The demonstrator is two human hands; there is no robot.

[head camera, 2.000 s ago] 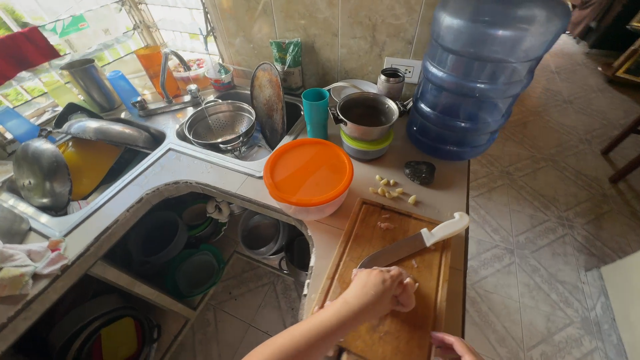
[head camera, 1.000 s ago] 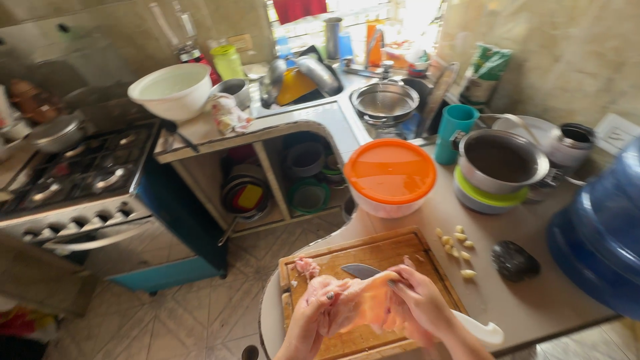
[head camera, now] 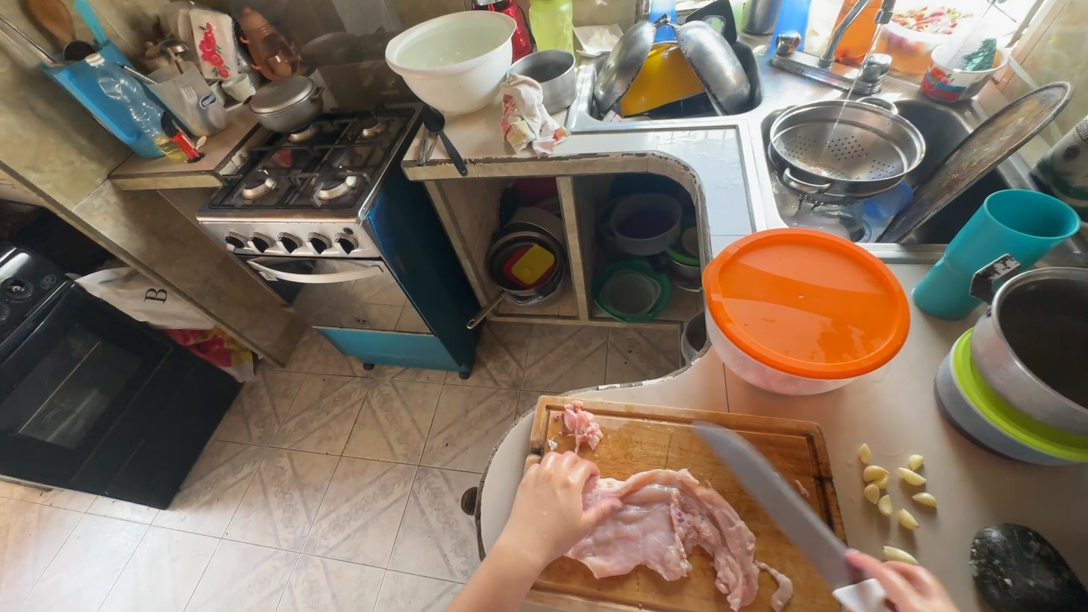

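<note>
A wooden cutting board [head camera: 629, 442] with a juice groove lies on the counter. Spread across it is a thin piece of raw meat [head camera: 654, 523], which looks like chicken. The fingers of my left hand [head camera: 557, 501] rest on the meat's left end. My right hand [head camera: 901, 586] grips a white-handled kitchen knife [head camera: 778, 493] at the lower right, its blade raised above the board's right side and pointing up and left. A small scrap of meat [head camera: 581, 425] sits in the board's upper left corner. Peeled garlic cloves [head camera: 886, 505] lie on the counter right of the board.
Behind the board stands a bowl with an orange lid [head camera: 807, 302]. To the right are a dark stone [head camera: 1020, 565], a metal pot [head camera: 1050, 331] and a teal cup [head camera: 994, 251]. A colander [head camera: 846, 149] sits in the sink; a gas stove [head camera: 314, 170] stands at the left.
The knife lay on the board in both earlier frames; now my right hand holds it. The meat, held up by both hands a second ago, now lies flat. The view has swung left.
</note>
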